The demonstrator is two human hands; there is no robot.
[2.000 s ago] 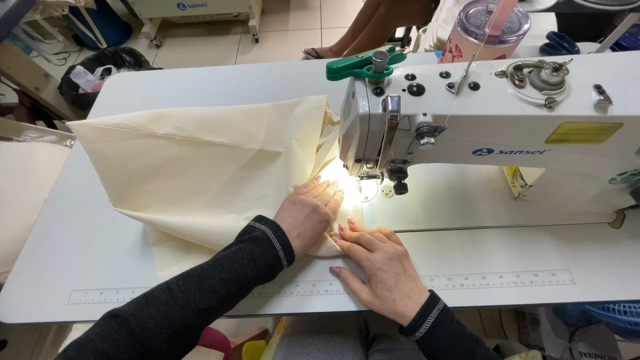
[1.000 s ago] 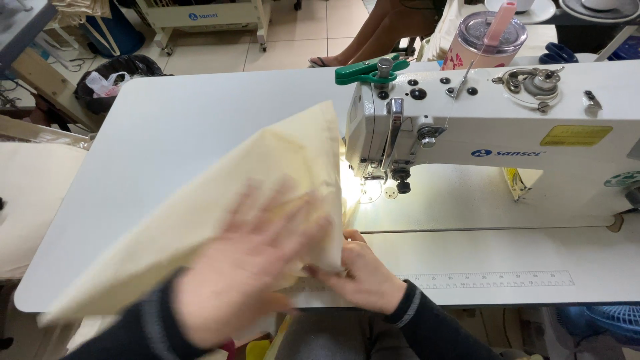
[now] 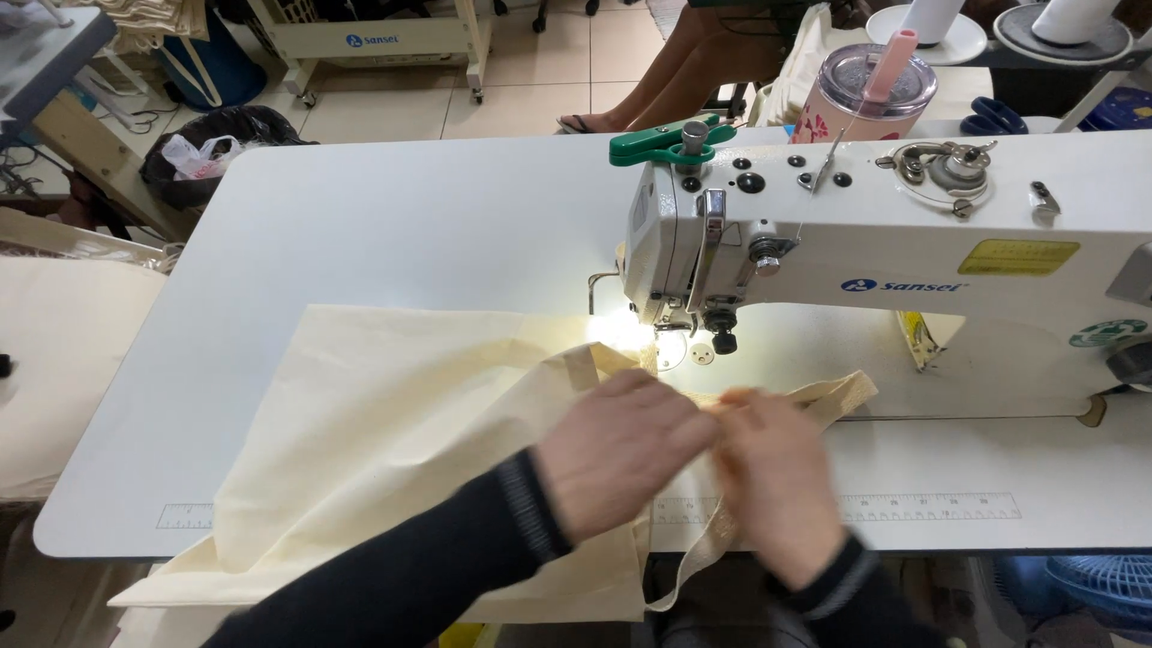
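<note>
A cream fabric bag piece [image 3: 387, 432] lies on the white table left of the sewing machine [image 3: 864, 216], its near edge hanging over the front. My left hand [image 3: 621, 450] is on the fabric's right edge, fingers bent and partly hidden. Touching or nearly touching it, my right hand [image 3: 778, 468] is blurred and closed around a woven cotton strap [image 3: 711, 549]. One part of the strap sticks out to the right past my hand, and another loops down over the table edge. The lit needle area [image 3: 661, 346] is just beyond my hands.
Green thread snips [image 3: 670, 142] rest on the machine head. Behind it stand a pink tumbler with a straw [image 3: 868, 94] and thread cones [image 3: 1075, 20]. A printed ruler [image 3: 927, 507] runs along the table front. A black-lined bin [image 3: 193, 157] and a seated person's legs [image 3: 675, 76] are beyond the table.
The fabric, raised under my blurred left hand one second ago, now lies flatter and has been turned. The strap has come into view at my right hand. Both hands are close together.
</note>
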